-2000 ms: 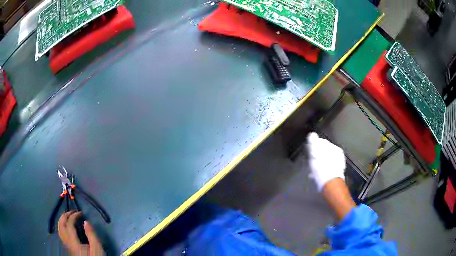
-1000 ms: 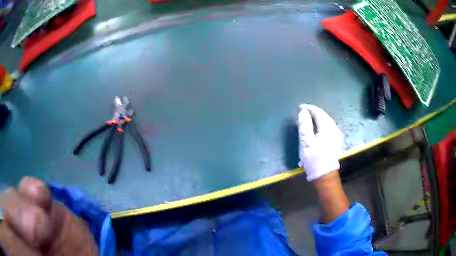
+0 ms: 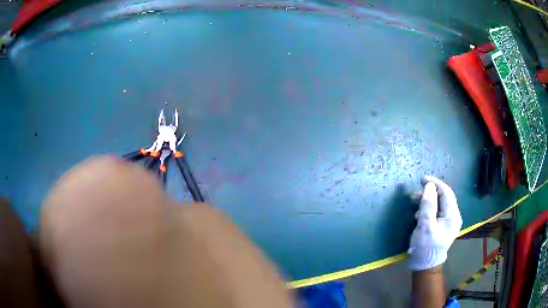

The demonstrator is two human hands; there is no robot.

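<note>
Two pairs of cutters (image 3: pixel 167 141) lie overlapping on the green mat (image 3: pixel 270 120), left of centre. They have silver jaws, orange bands and black handles, with the handle ends partly hidden behind my left hand. My left hand (image 3: pixel 144 240) is bare, very large and blurred close to the camera at lower left; its fingers cannot be made out. My right hand (image 3: pixel 435 225), in a white glove, is over the mat's front edge at right, fingers curled and pointing forward. Nothing shows in it, but its palm side is hidden.
A green circuit board (image 3: pixel 520 108) leans on a red support (image 3: pixel 481 99) at far right, with a black block-like item (image 3: pixel 491 170) beside it. Tiny dark specks are scattered near my right hand. Yellow edging (image 3: pixel 354 269) runs along the front. Another red support (image 3: pixel 35 11) shows at top left.
The view has shifted, so the cutters and board sit differently in the picture. My left hand has come up close to the camera. My right hand has moved from beyond the edge onto the mat.
</note>
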